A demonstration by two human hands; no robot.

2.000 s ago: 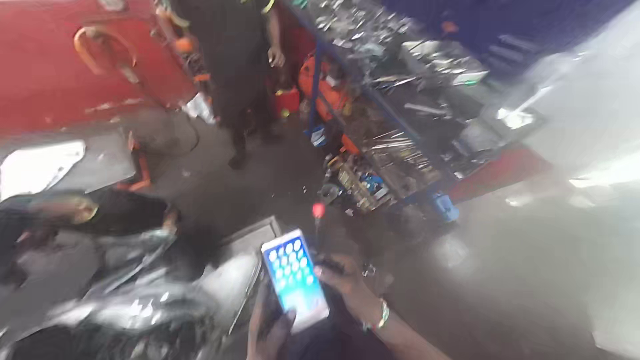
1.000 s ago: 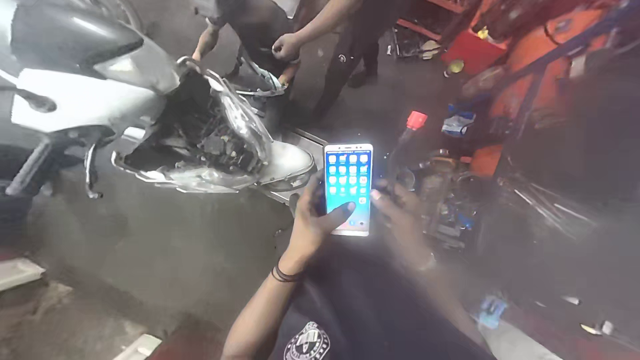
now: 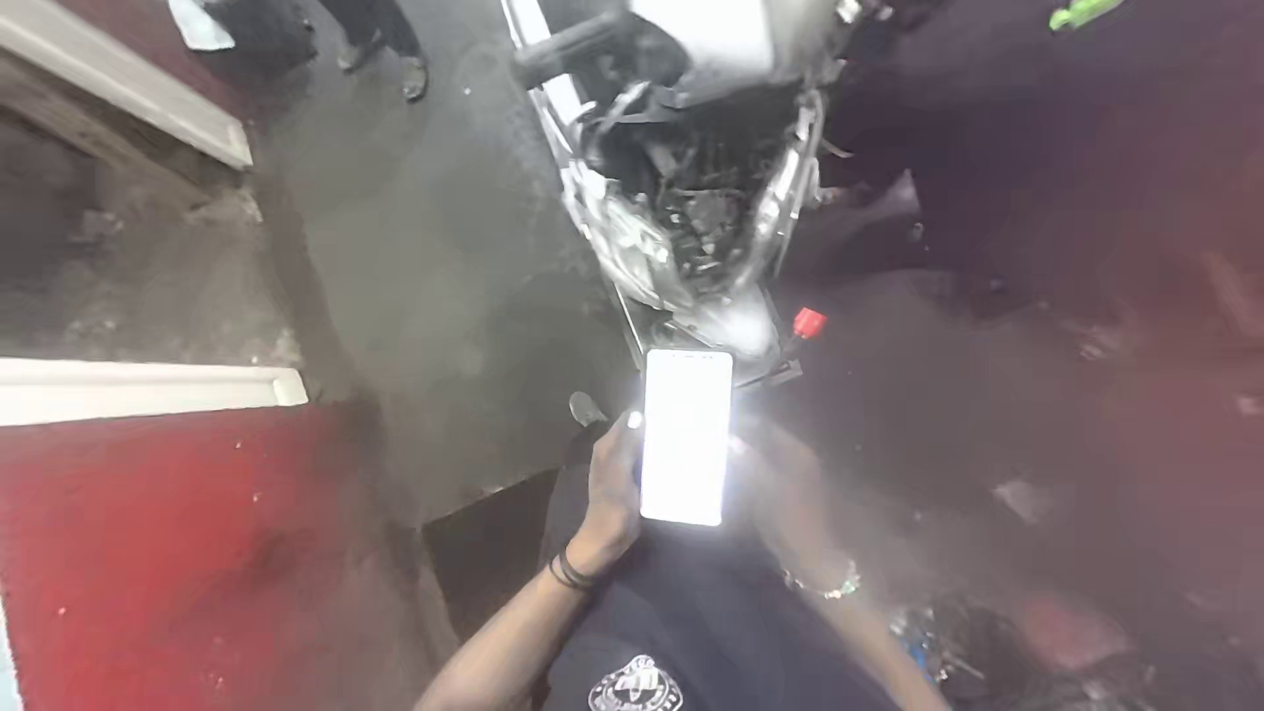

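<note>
A smartphone point(image 3: 686, 436) with a glaring white screen is upright in front of my dark shirt. My left hand point(image 3: 614, 486) grips its left side, thumb along the edge, with dark bands on the wrist. My right hand point(image 3: 785, 494) is blurred at the phone's right side, fingertips near the edge; a beaded bracelet circles that wrist. Whether the right fingers press on the phone cannot be told. Beyond the phone stands a silver and white scooter point(image 3: 706, 212) with its inner parts exposed.
A red-tipped object point(image 3: 809, 323) stands beside the scooter's near end. A person's feet point(image 3: 413, 79) show at the upper left. White ledges point(image 3: 148, 387) and a red surface point(image 3: 197, 553) lie to the left. Blurred clutter point(image 3: 948, 642) is at the lower right.
The phone screen has gone from blue with icons to glaring white. My left thumb has moved from over the screen to the phone's edge. The view has swung strongly.
</note>
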